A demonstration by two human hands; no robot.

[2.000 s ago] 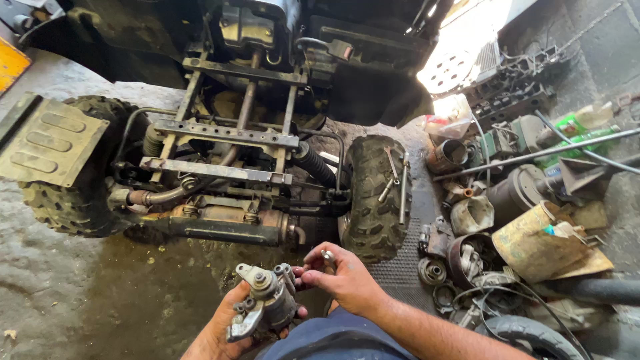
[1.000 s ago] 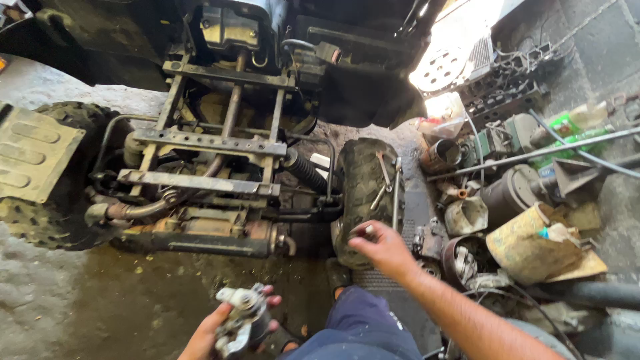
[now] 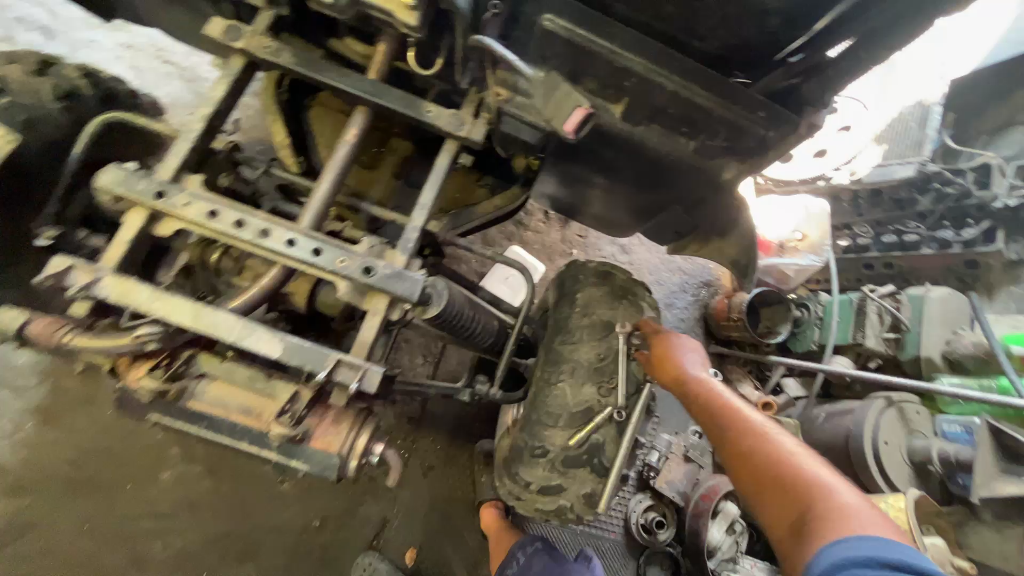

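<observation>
My right hand point(image 3: 668, 352) reaches over the right edge of a knobby rubber tyre point(image 3: 568, 376). Its fingertips are beside the upper end of a combination wrench point(image 3: 622, 368) lying on the tread; whether they grip anything is hidden. Below that wrench lies a short brass-coloured metal piece point(image 3: 590, 426). A long metal bar point(image 3: 624, 452) rests along the tyre's right side. My left hand is out of view, and so is the metal part it held earlier.
A vehicle's steel frame point(image 3: 272, 240) with a shock absorber point(image 3: 468, 308) and a rusty muffler point(image 3: 328, 428) fills the left. Used parts crowd the right: a grey canister point(image 3: 860, 440), a long rod point(image 3: 896, 382), a bearing point(image 3: 652, 518) and an engine block point(image 3: 912, 232).
My right hand has moved from near the metal part to the upper right of the tyre. My left hand has left view with that part. The view has shifted closer to the tyre.
</observation>
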